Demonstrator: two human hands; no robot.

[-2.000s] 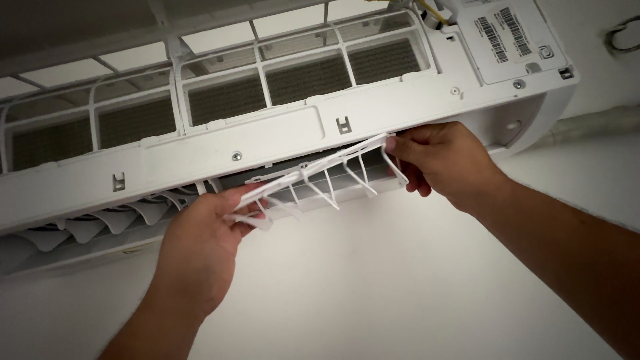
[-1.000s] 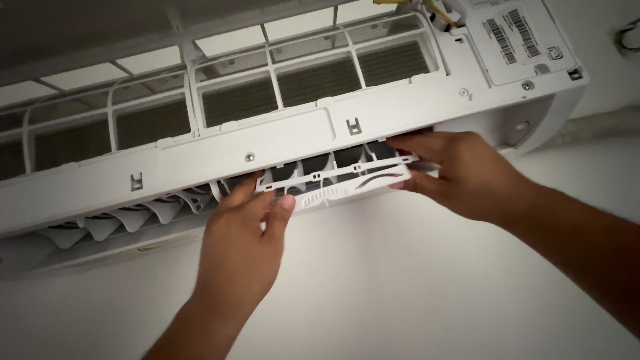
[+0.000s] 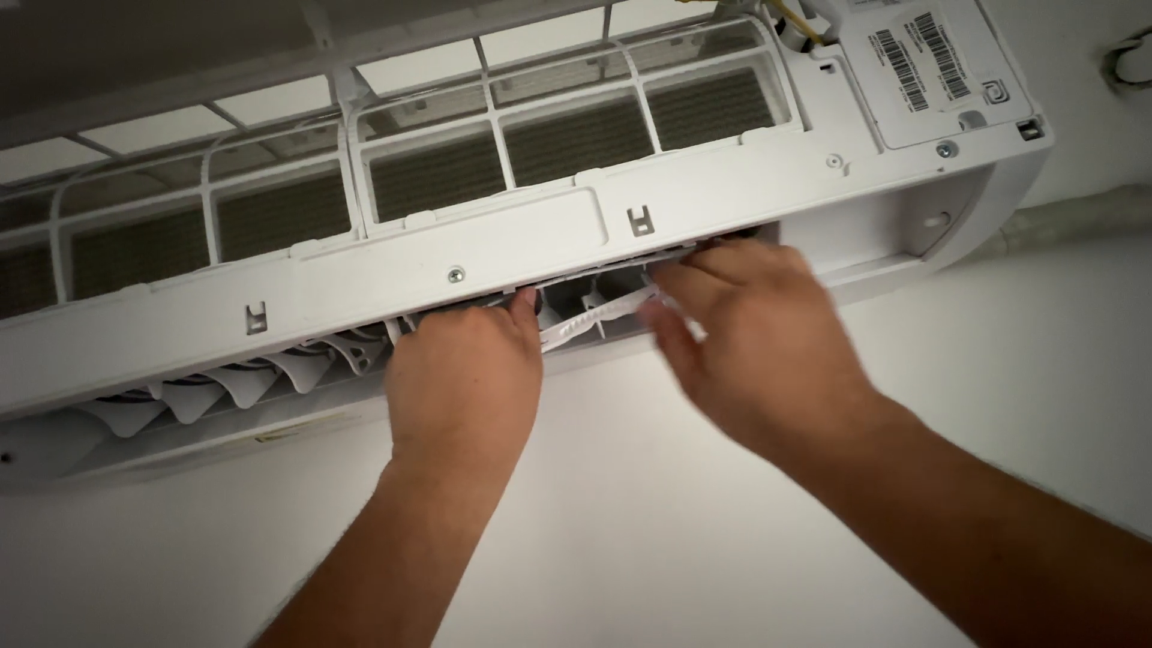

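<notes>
A wall-mounted split air conditioner's indoor unit (image 3: 531,243) fills the upper view, its front cover lifted. In its lower air outlet lies a white plastic louver frame (image 3: 598,317), mostly inside the slot. My left hand (image 3: 468,378) reaches into the outlet at the frame's left end, thumb up against the housing's lower edge; its fingertips are hidden. My right hand (image 3: 756,333), slightly blurred, is at the frame's right end, some fingers inside the slot and the thumb below. Whether either hand grips the frame does not show. White swing louvers (image 3: 247,382) stand in the outlet to the left.
Mesh air filters (image 3: 432,175) sit above the outlet. The raised front cover (image 3: 153,54) hangs over them. At the upper right are a panel with barcode labels (image 3: 922,67) and yellow wiring (image 3: 796,20). A pipe (image 3: 1080,211) runs along the wall at right.
The louver frame, held below the outlet two seconds ago, has moved up into the slot. Both hands have moved up to the outlet, and my left hand has turned with its back toward me.
</notes>
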